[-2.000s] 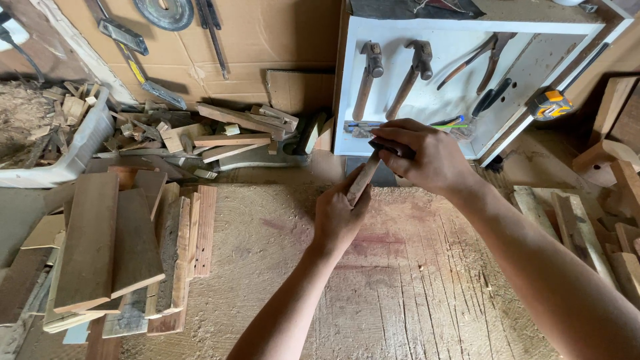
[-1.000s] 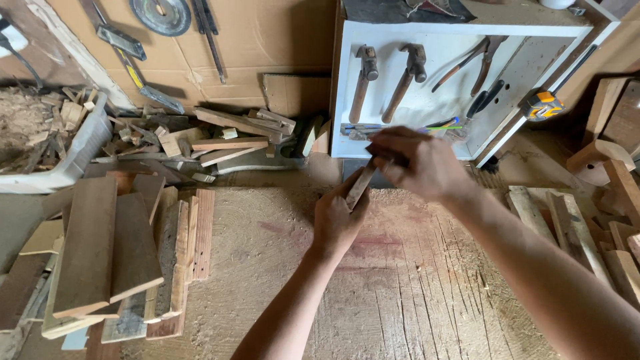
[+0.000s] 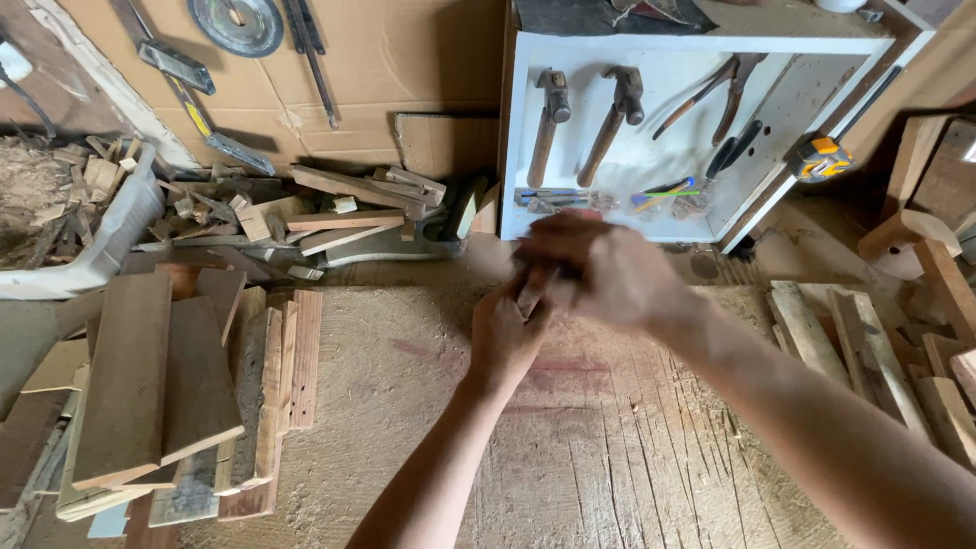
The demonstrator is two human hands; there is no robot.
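Near the far edge of a worn wooden workbench [image 3: 564, 457], my left hand [image 3: 507, 328] grips a small wooden piece [image 3: 536, 290] that slants up and to the right. My right hand [image 3: 602, 267] is blurred and lies over the upper end of that piece, its fingers closed around something dark that cannot be made out. The two hands are close together above the bench. Behind them, a white cabinet [image 3: 512, 137] holds two claw hammers [image 3: 547, 130] [image 3: 610, 130] and a pair of pincers [image 3: 720, 95].
Stacked boards [image 3: 126, 374] lie at the left, more wood strips [image 3: 869, 351] at the right. Offcuts [image 3: 351, 206] lie behind the bench beside a white plastic bin [image 3: 126, 221]. A tape measure [image 3: 821, 158] hangs on the cabinet's right edge. A circular saw blade [image 3: 236, 23] hangs on cardboard.
My right hand has shifted slightly down over the piece and is more blurred now. My left hand keeps its hold in nearly the same place.
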